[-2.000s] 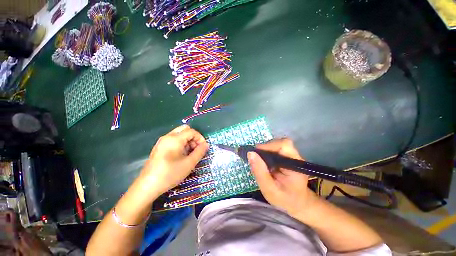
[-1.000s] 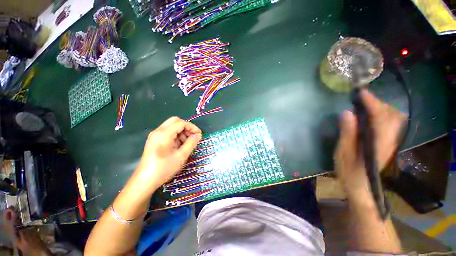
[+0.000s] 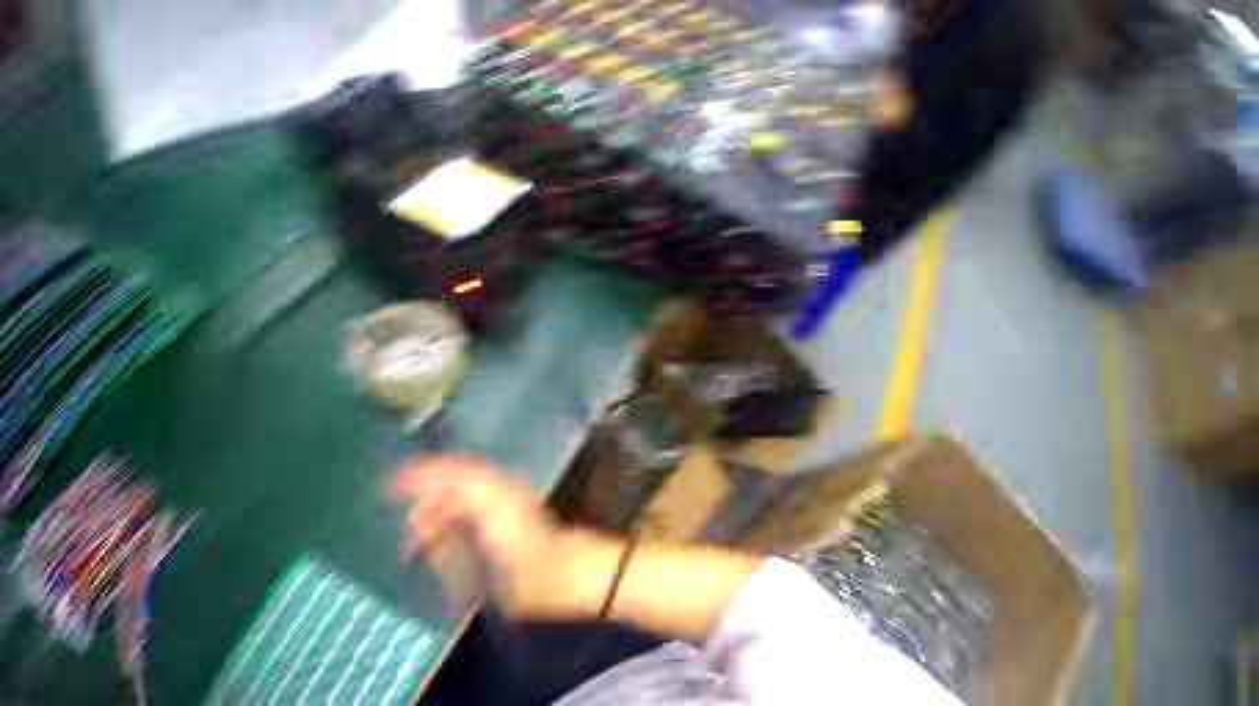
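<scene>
The picture is strongly blurred. My right hand (image 3: 476, 531) is closed around the soldering iron (image 3: 459, 568), which shows only as a dark smear below the fingers and towards the pot. The round pot with greyish contents (image 3: 410, 353) stands just beyond the hand. The green circuit board panel (image 3: 325, 646) lies at the bottom left, cut off by the lower edge; no leads can be made out on its visible part. The pile of coloured leads (image 3: 94, 545) lies at the left. My left hand is out of the picture.
Stacked panels with leads (image 3: 69, 359) lie at the left edge. A dark box with a red light (image 3: 468, 287) and a pale yellow pad (image 3: 460, 197) stand beyond the pot. An open cardboard box (image 3: 1029, 552) is at the lower right, by a floor with yellow lines.
The view has swung to the right, so the panel, lead pile and pot appear further left. My left hand has gone out of view. My right hand remains near the pot.
</scene>
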